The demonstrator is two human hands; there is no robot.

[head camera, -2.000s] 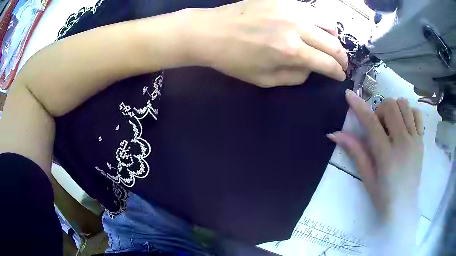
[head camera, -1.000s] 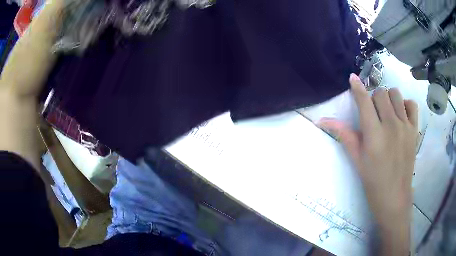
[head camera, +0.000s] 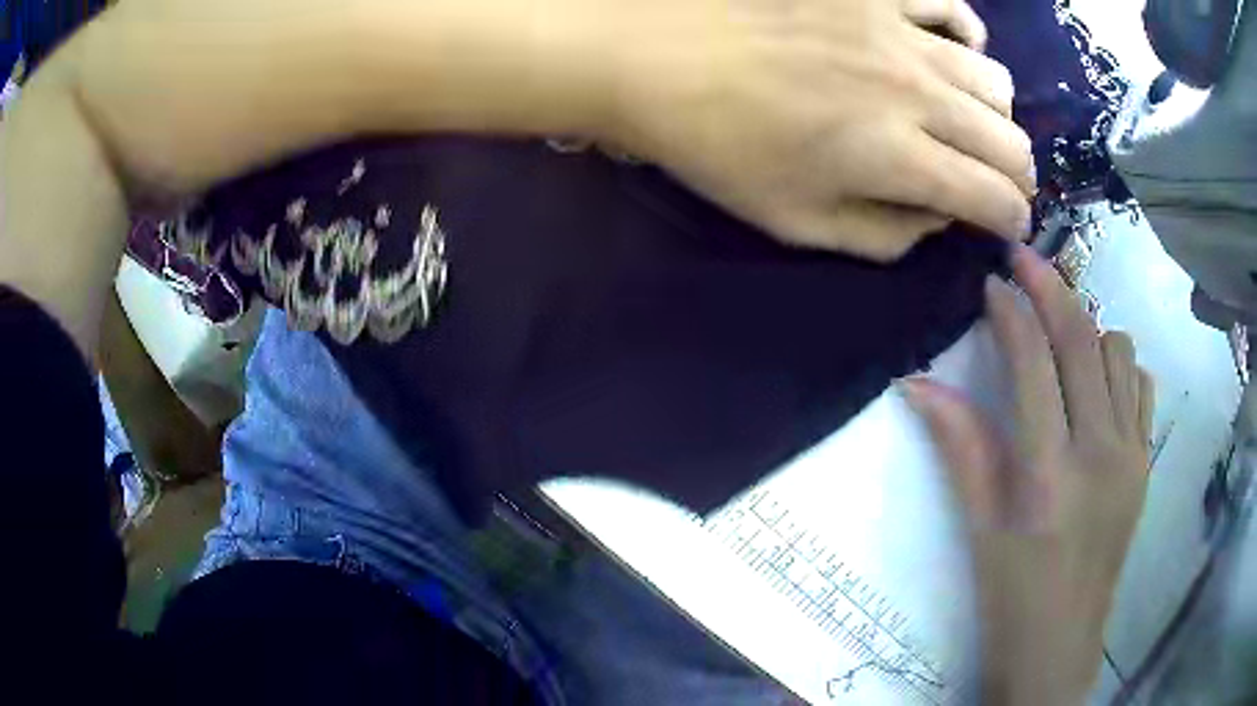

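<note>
The dark garment piece [head camera: 593, 331] with scalloped pale embroidery [head camera: 352, 276] lies over the white machine table and hangs toward my lap. My left hand [head camera: 841, 138] rests on the cloth, fingers bent, its fingertips close to the needle area at the upper right. My right hand [head camera: 1055, 414] is at the cloth's right edge; its index fingertip touches the edge beside my left fingertips, and the thumb is apart, near the edge. The needle area is mostly hidden by cloth and fingers.
The grey sewing machine head [head camera: 1192, 193] stands at the right edge. Black ruler marks [head camera: 827, 586] and a dark thread tangle lie on the white tabletop [head camera: 648, 538]. My jeans-covered lap [head camera: 303, 441] is below the table's edge. A maroon cloth shows at the left.
The garment has swung down and its lower edge now covers more of the tabletop. My left hand has come back into view over the cloth near the machine. My right hand has stayed near the edge.
</note>
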